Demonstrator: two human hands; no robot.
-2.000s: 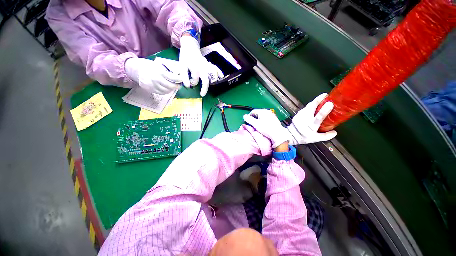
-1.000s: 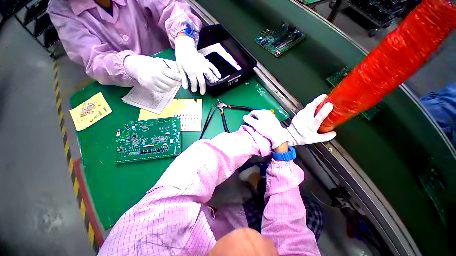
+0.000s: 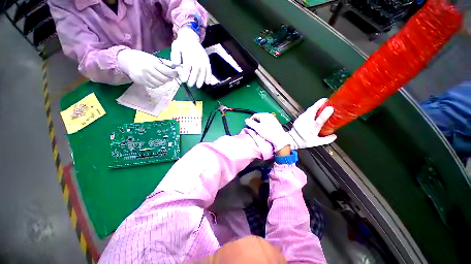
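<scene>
A green circuit board [image 3: 145, 144] lies in front of me on the green mat, small parts facing up. My white-gloved left hand [image 3: 311, 125] reaches to the conveyor edge and has the lower end of a red wrapped post [image 3: 387, 77] between its thumb and fingers. My white-gloved right hand [image 3: 269, 131], with a blue wrist strap [image 3: 286, 158], lies across my left wrist; its grip is hard to make out. Cutters with open jaws [image 3: 223, 109] and dark tweezers [image 3: 209, 124] lie on the mat near my left sleeve. Neither hand touches the board.
A coworker in a pink smock holds a dark slim tool [image 3: 189, 94] across the table. A sticker sheet on yellow paper [image 3: 188, 116], a printed white sheet [image 3: 150, 99], a yellow note [image 3: 82, 112] and a black tray [image 3: 232, 82] stand around. Boards [image 3: 278, 40] lie on the green conveyor.
The view has shifted slightly, so the table sits further left. The coworker's hands now have a dark slim tool that did not show earlier. My hands have kept their pose.
</scene>
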